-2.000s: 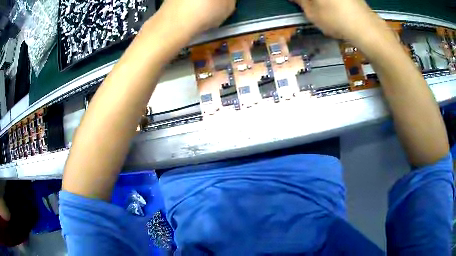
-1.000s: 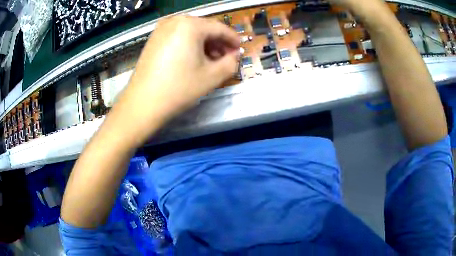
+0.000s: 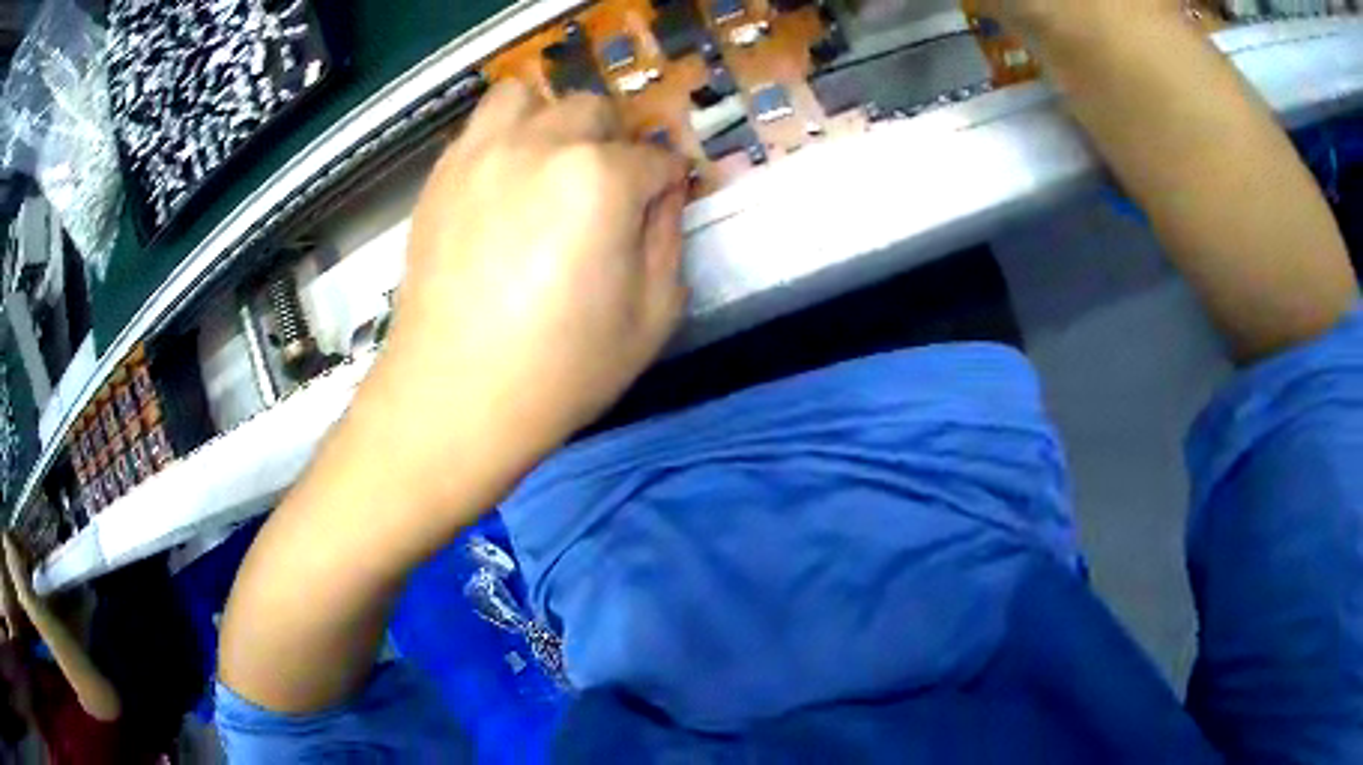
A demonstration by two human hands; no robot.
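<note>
An orange-brown circuit board panel (image 3: pixel 748 67) with small grey, black and silver components lies on the conveyor at the top centre. My left hand (image 3: pixel 553 224) is bare, back up, over the left end of this panel. Its fingers are bent, with the tips down at the board's near left part. The fingertips are partly hidden, and I cannot tell if they hold a component. My right forearm reaches up to the top edge, which cuts off the hand.
A silver guide rail (image 3: pixel 882 172) runs nearest my body. A black tray of loose white-silver parts (image 3: pixel 209 97) and a clear plastic bag (image 3: pixel 68 142) are upper left. A spring (image 3: pixel 289 314) shows between boards. More boards (image 3: pixel 120 434), another person's arm (image 3: pixel 68 643) and a blue bin (image 3: pixel 464 658) are left.
My left hand has come down from the top edge to the panel's left end. My right hand has gone out past the top edge. The view has shifted and tilted.
</note>
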